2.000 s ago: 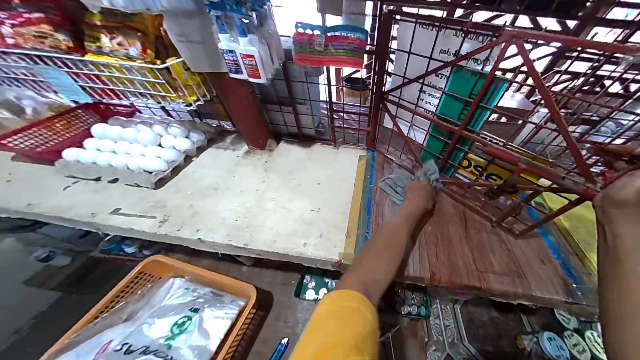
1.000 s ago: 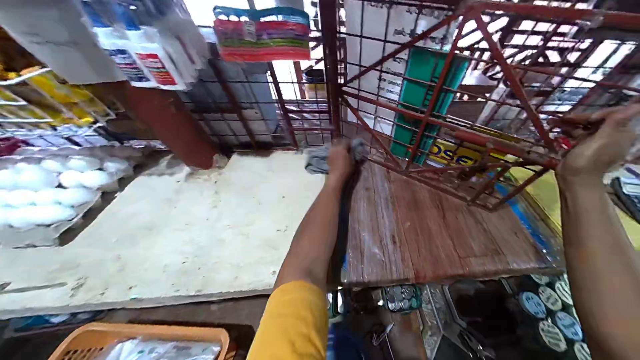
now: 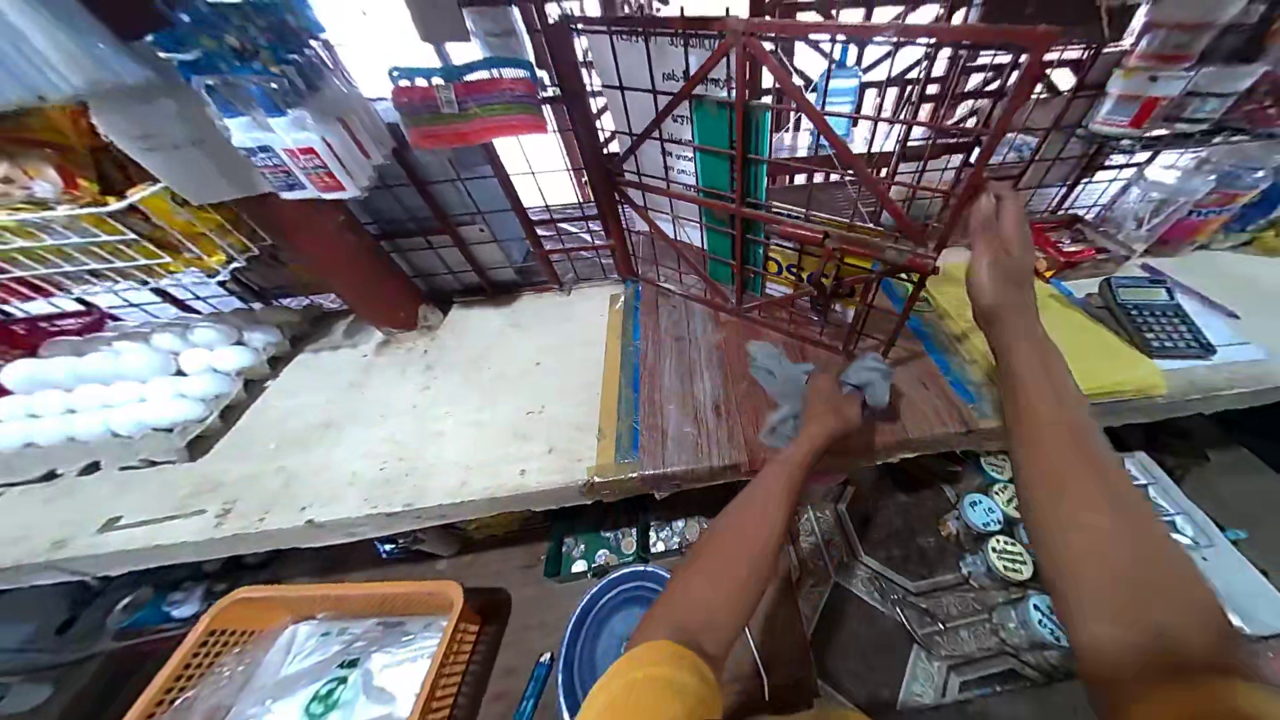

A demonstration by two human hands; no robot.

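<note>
A crumpled grey cloth (image 3: pixel 782 385) is gripped in my left hand (image 3: pixel 832 410), pressed on the wood-patterned counter panel (image 3: pixel 690 370) near its front edge. Parts of the cloth stick out on both sides of the fingers. My right hand (image 3: pixel 1000 260) is raised against the right edge of a red metal grille gate (image 3: pixel 740 150), which stands swung out over the panel. Whether its fingers wrap around the bar cannot be seen. Behind the grille are a green upright panel (image 3: pixel 715 190) and a sheet with writing.
White eggs (image 3: pixel 130 375) sit in a tray at left. At right are a yellow cloth or bag (image 3: pixel 1090 350) and a calculator (image 3: pixel 1155 315). Below the counter are an orange basket (image 3: pixel 340 595), a blue basin (image 3: pixel 600 640), coin trays (image 3: pixel 600 550) and lidded jars (image 3: pixel 1005 558). Packets hang above.
My left hand has moved with the cloth from the panel's back left corner, beside the grille, to its front right part. My right hand remains at the gate's edge. The view has shifted.
</note>
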